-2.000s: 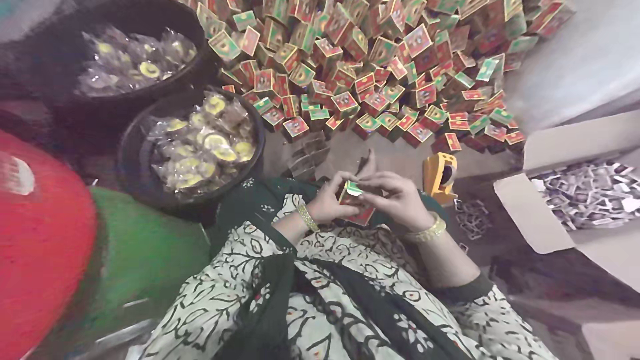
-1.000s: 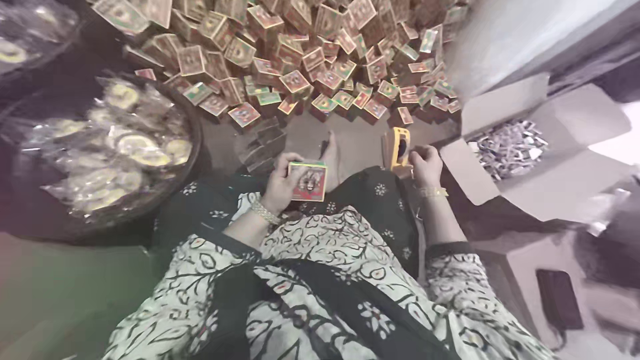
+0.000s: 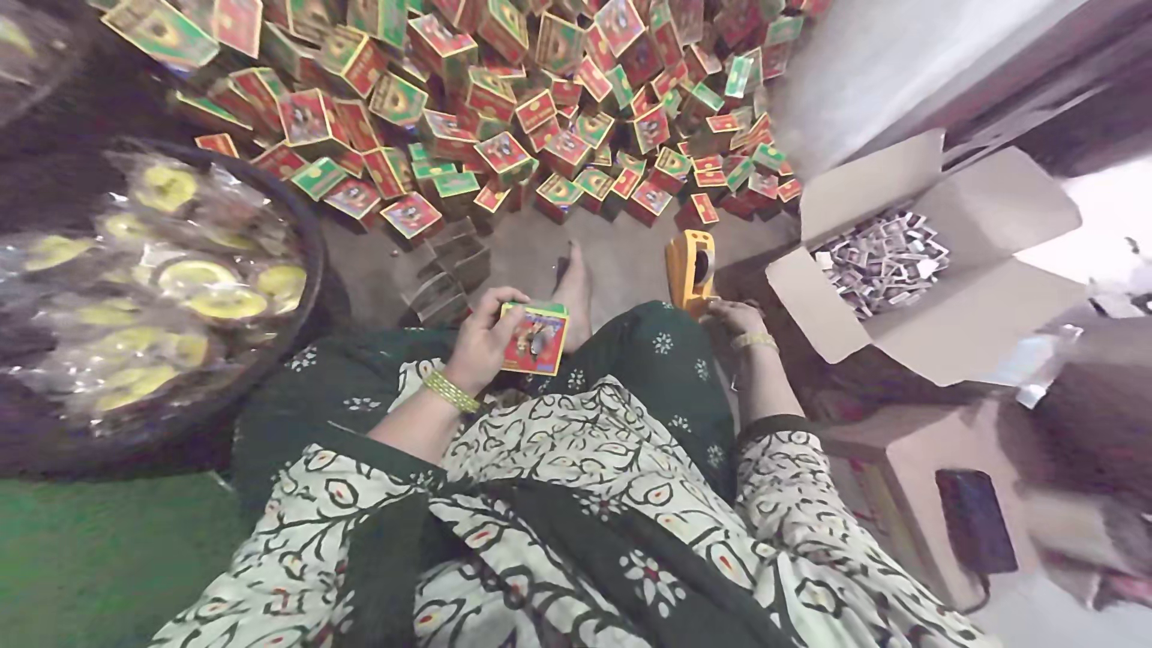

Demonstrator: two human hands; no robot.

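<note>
My left hand [image 3: 487,338] grips a small red and green printed carton [image 3: 537,340] above my lap, its picture face turned up. By my right knee, my right hand [image 3: 733,318] is at the near end of a yellow tape dispenser [image 3: 692,270], which stands on the floor; whether its fingers grip the dispenser cannot be told. Beyond my bare foot lies a large heap of similar red and green cartons [image 3: 504,153].
At the left, a dark round tub [image 3: 315,261] holds clear-wrapped packets with yellow round parts. An open cardboard box [image 3: 814,306] with many small pieces stands at the right. Nearer, a black phone [image 3: 976,520] lies on another carton. Clear plastic pieces [image 3: 450,268] lie on the floor.
My right hand has left the carton, where both hands were two seconds ago, and moved right to the tape dispenser. The carton has stayed in my left hand. The view has shifted.
</note>
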